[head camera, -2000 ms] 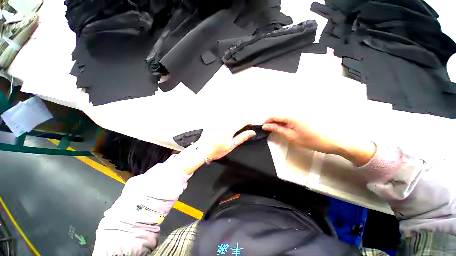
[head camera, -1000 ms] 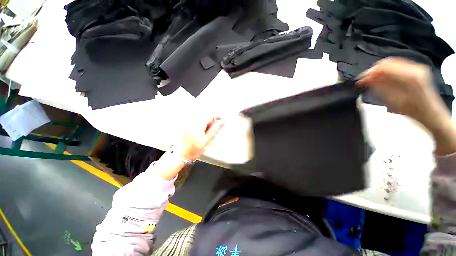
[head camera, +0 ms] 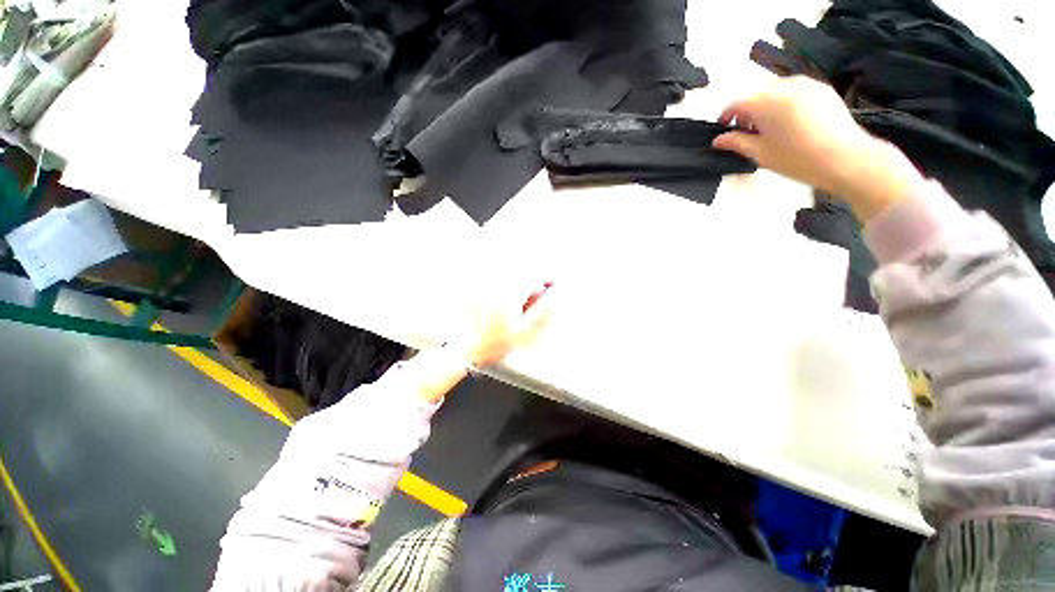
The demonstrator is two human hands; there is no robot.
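A folded black panel [head camera: 636, 145] lies in front of the middle pile, as a narrow strip with a crinkled edge. My right hand [head camera: 792, 139] reaches across the table and pinches its right end between thumb and fingers. My left hand [head camera: 503, 333] is at the table's near edge, washed out by glare. A tiny reddish thing shows at its fingertips; I cannot tell what it is or whether it is gripped.
Staggered black piles lie at the left [head camera: 303, 150] and middle [head camera: 521, 98] of the white table [head camera: 683, 306], another pile [head camera: 926, 121] at the right. Below left are a box of black pieces [head camera: 312, 359] and a green frame with white paper [head camera: 67, 243]. Something blue [head camera: 798, 526] is under the table.
The black panel that hung from my right hand has left it. That hand has moved left and taken hold of the folded panel's end. My left hand stays near the table edge.
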